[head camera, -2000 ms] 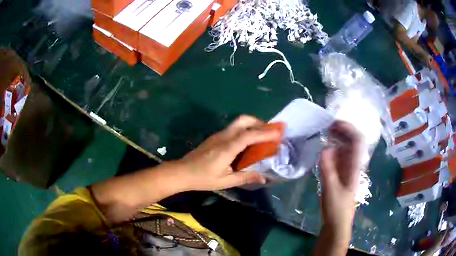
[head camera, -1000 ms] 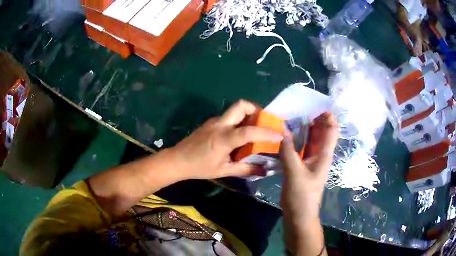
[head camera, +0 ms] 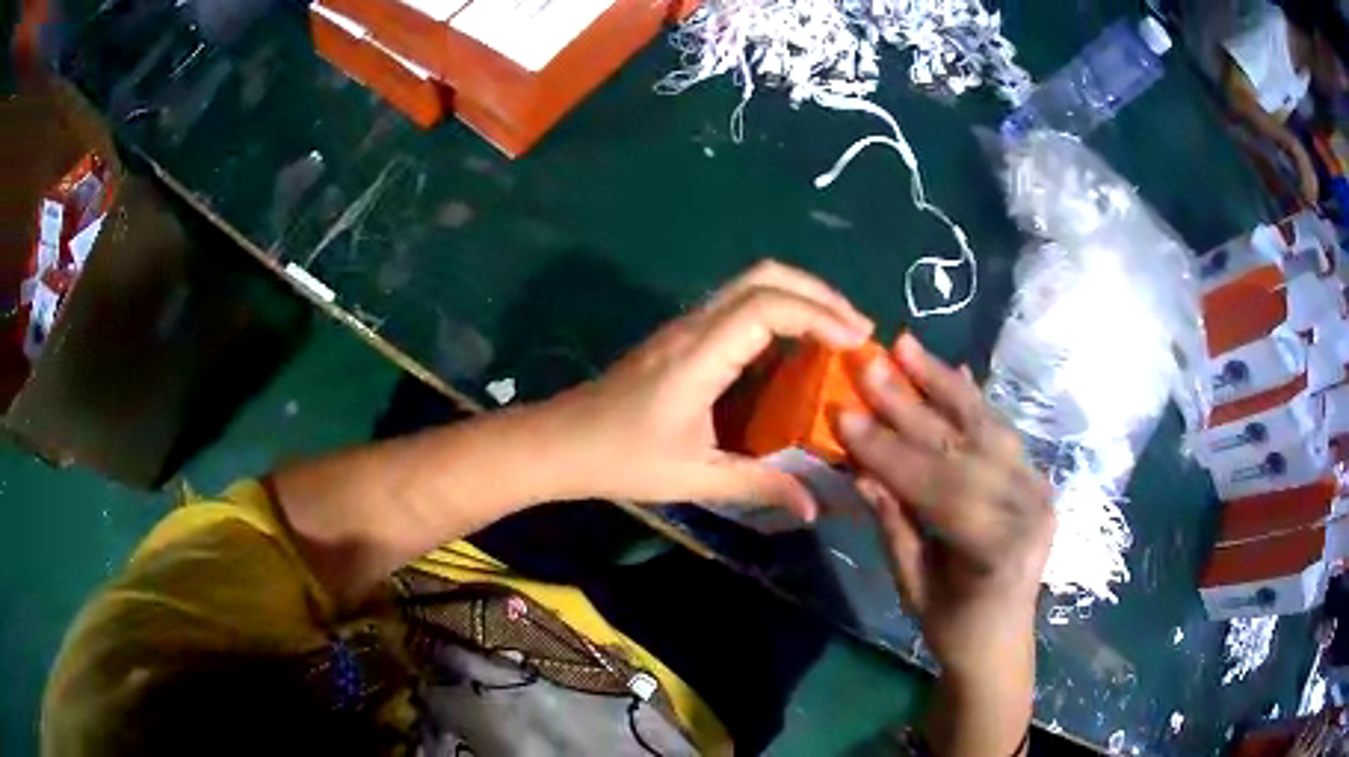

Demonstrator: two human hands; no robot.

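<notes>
An orange and white retail box is held between my two hands above the table's near edge, its orange end facing right. My left hand grips it from the left, fingers over the top and thumb below. My right hand has its fingers on the box's orange end, which looks closed. The hands hide much of the box. A white cord lies on the table behind the hands, running to the pile of loose cords.
Stacked boxes stand at the far left. A shiny plastic bag with cord ends spilling out and a plastic bottle lie right. A row of boxes leans at far right. A brown carton is beside the table at left.
The white flap that stood open at the box's end has been folded down, and an orange end now shows. My right hand has moved from inside the opening onto that end.
</notes>
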